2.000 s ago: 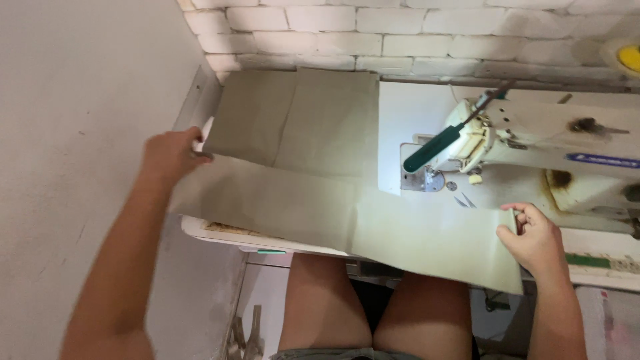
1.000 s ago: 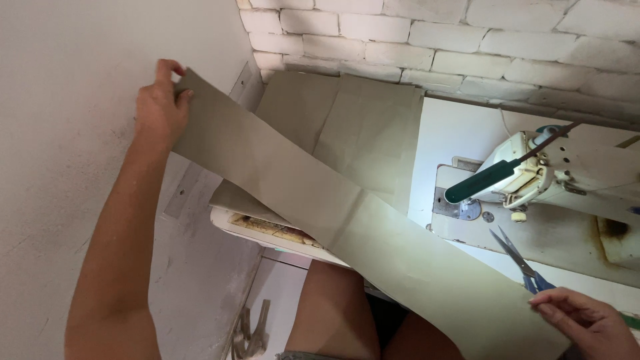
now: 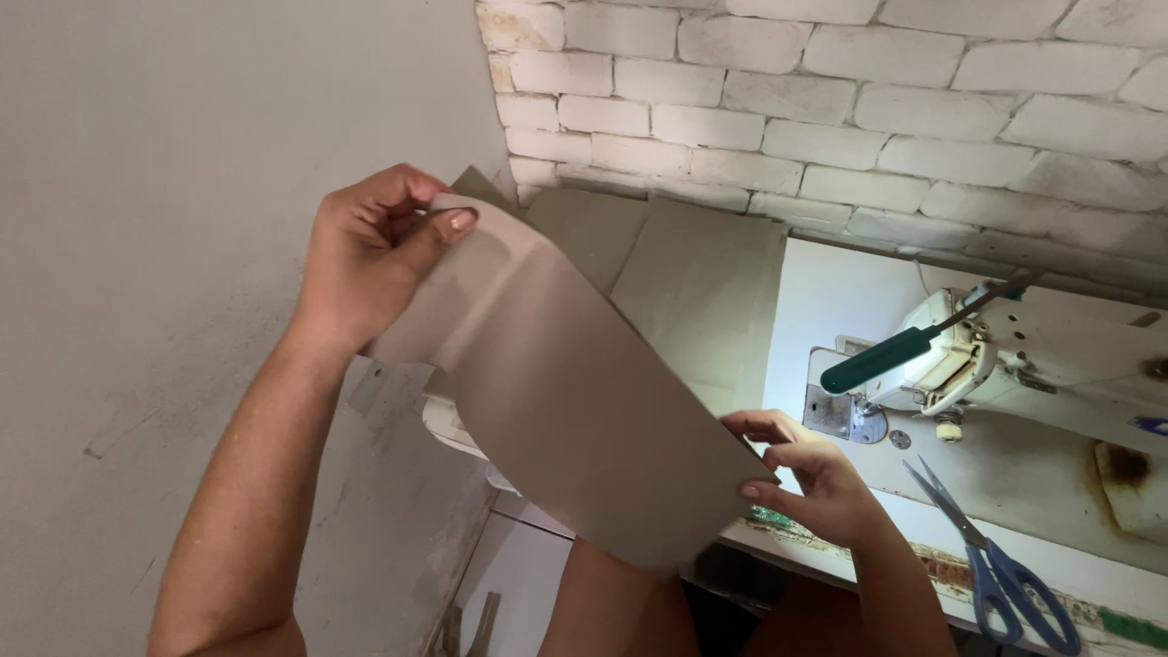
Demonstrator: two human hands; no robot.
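A long grey-beige strip of fabric or similar sheet material (image 3: 584,401) hangs between my two hands above the front edge of the table. My left hand (image 3: 392,246) pinches its upper left end between thumb and fingers. At its lower right edge, my right hand (image 3: 794,474) grips a corner. Behind the strip, wider pieces of the same material (image 3: 703,301) lie on the table against the brick wall. Scissors with blue handles (image 3: 995,566) rest on the table to the right of my right hand, blades apart.
A white sewing machine (image 3: 967,356) stands at the right, with a dark green handled tool (image 3: 876,360) angled across its head. A white brick wall (image 3: 776,100) runs behind the table; a plain wall (image 3: 182,228) borders the left. Narrow scraps (image 3: 484,625) show low down.
The strip was stretched out between my hands; now they are closer together and it bends and sags. My right hand has moved inward, away from the scissors. The view has shifted.
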